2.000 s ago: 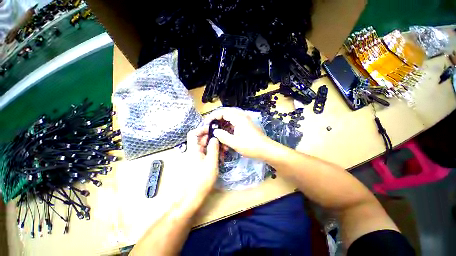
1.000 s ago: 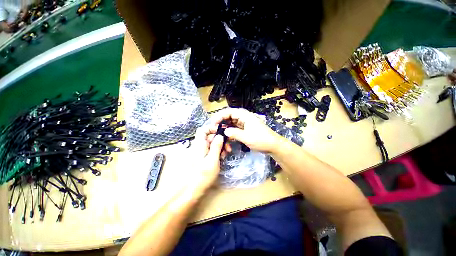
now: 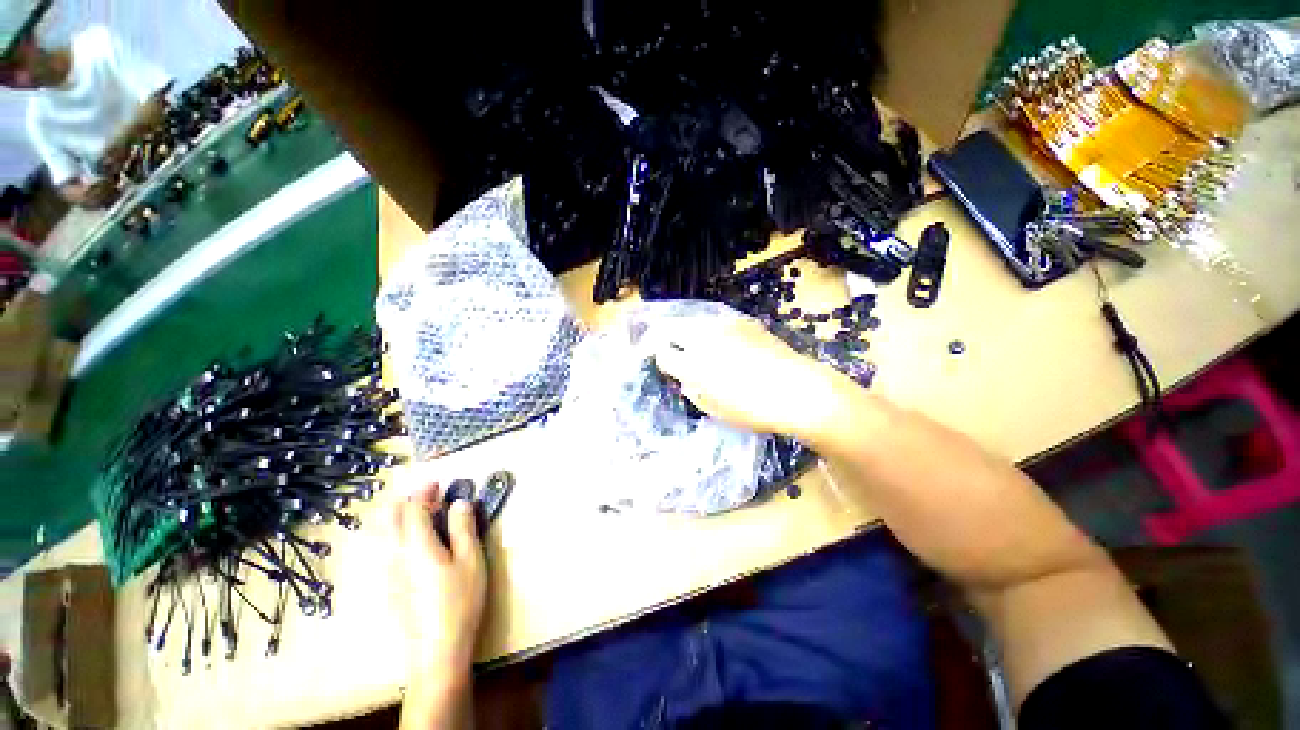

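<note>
My left hand (image 3: 445,563) is on the bench at the left, its fingertips on a black housing (image 3: 459,494). A second black housing (image 3: 495,496) lies right beside it. My right hand (image 3: 709,368) is over the crumpled clear plastic bag (image 3: 694,459), fingers at the dark parts in it; whether it grips one is hidden. Small black fittings (image 3: 823,312) lie loose between the bag and the carton. One more housing (image 3: 928,265) lies to their right.
A large open carton (image 3: 947,64) full of black parts stands ahead. A bubble wrap bag (image 3: 475,335) and cable leads (image 3: 257,464) are at left. A phone (image 3: 987,200), keys (image 3: 1069,235) and orange flex strips (image 3: 1141,129) are at right. A person (image 3: 100,100) is at far left.
My hands have separated. The left hand moved left and down with the housing, beside the one on the bench. The right hand moved onto the clear bag. The camera view has shifted.
</note>
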